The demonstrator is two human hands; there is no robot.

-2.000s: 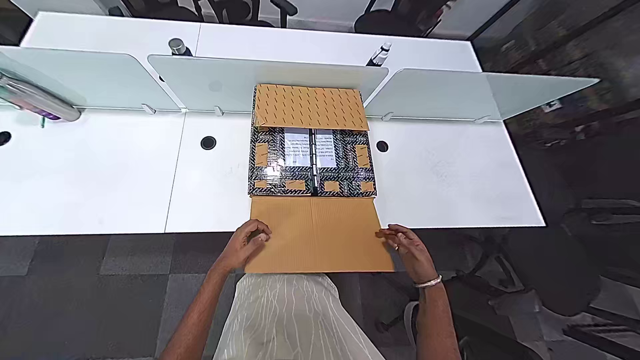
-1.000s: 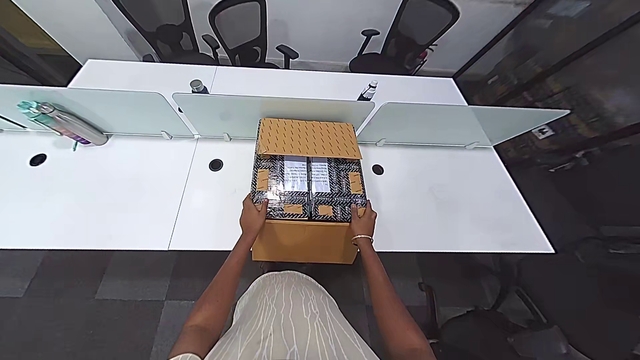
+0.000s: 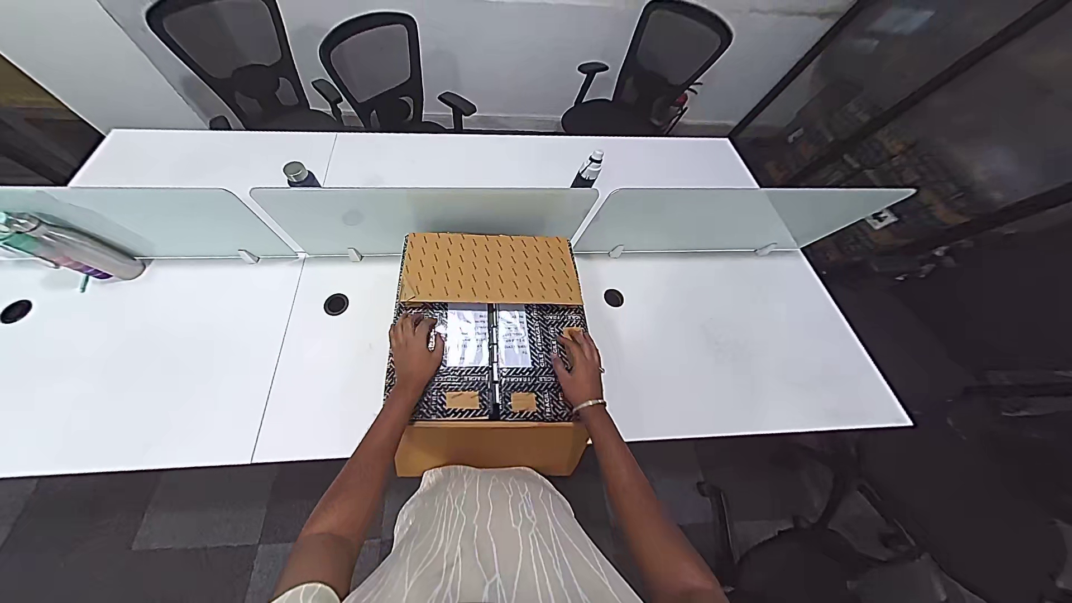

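Observation:
A cardboard box (image 3: pixel 543 408) covered in black-and-white patterned tape lies on the white desk. Its far flap (image 3: pixel 492 268) is folded back, and the plain brown near flap (image 3: pixel 492 448) hangs over the desk's front edge against my clothing. Two printed sheets under clear film lie on either side of a dark central seam. My left hand (image 3: pixel 416 350) rests flat on the left part of the taped surface, next to the left sheet. On the right part lies my right hand (image 3: pixel 579 368), fingers spread, a bracelet at the wrist. Neither hand grips anything.
Frosted glass dividers (image 3: pixel 435 219) stand behind the box. Two bottles stand beyond them, a dark one (image 3: pixel 300 174) and a white-topped one (image 3: pixel 590 169). A wrapped bundle (image 3: pixel 75 247) lies far left. Cable grommets (image 3: pixel 336 304) flank the box. Mesh chairs (image 3: pixel 373 67) stand behind the desk.
Both hands have moved from the near flap, then the box's near corners, onto its taped top. The near flap, spread toward me two seconds ago, now hangs down.

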